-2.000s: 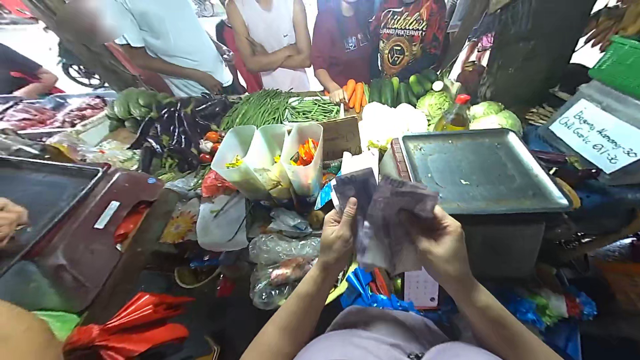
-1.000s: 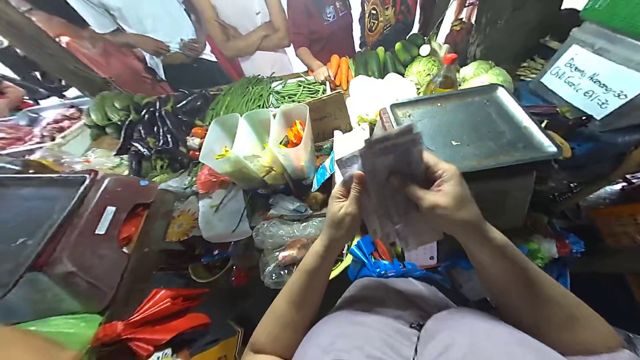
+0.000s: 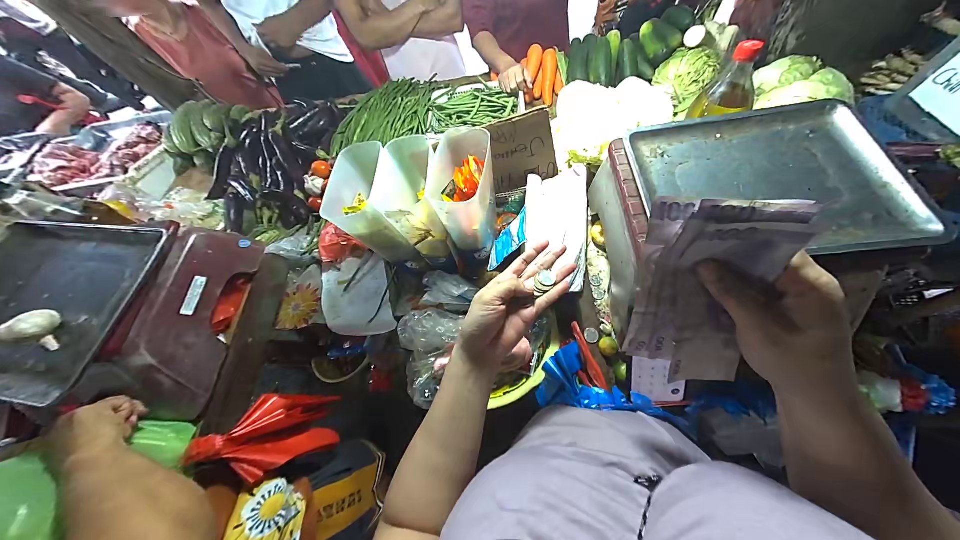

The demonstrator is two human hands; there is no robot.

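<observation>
My left hand (image 3: 499, 315) is held palm up, its fingers spread, with a small stack of coins (image 3: 544, 281) resting on the fingers. To its right, my right hand (image 3: 780, 322) grips a fanned bundle of purple banknotes (image 3: 697, 277), thumb on top, over the near left corner of a metal weighing tray (image 3: 780, 172). Just beyond my left fingers lie white paper sheets (image 3: 559, 217) and a blue packet (image 3: 510, 241). Clear plastic bags (image 3: 431, 337) are beside my left wrist.
Plastic containers (image 3: 463, 214) stand ahead, one with chilies. Behind are green beans (image 3: 386, 116), eggplants (image 3: 259, 161), carrots (image 3: 546, 71), cucumbers and cabbages. A second scale tray (image 3: 67, 300) holds a pale vegetable. Another person's arm (image 3: 112, 465) reaches in at lower left; several people stand across the stall.
My left hand has come away from the banknotes and now shows coins. The notes remain in my right hand. Another person's arm now reaches further into view at lower left.
</observation>
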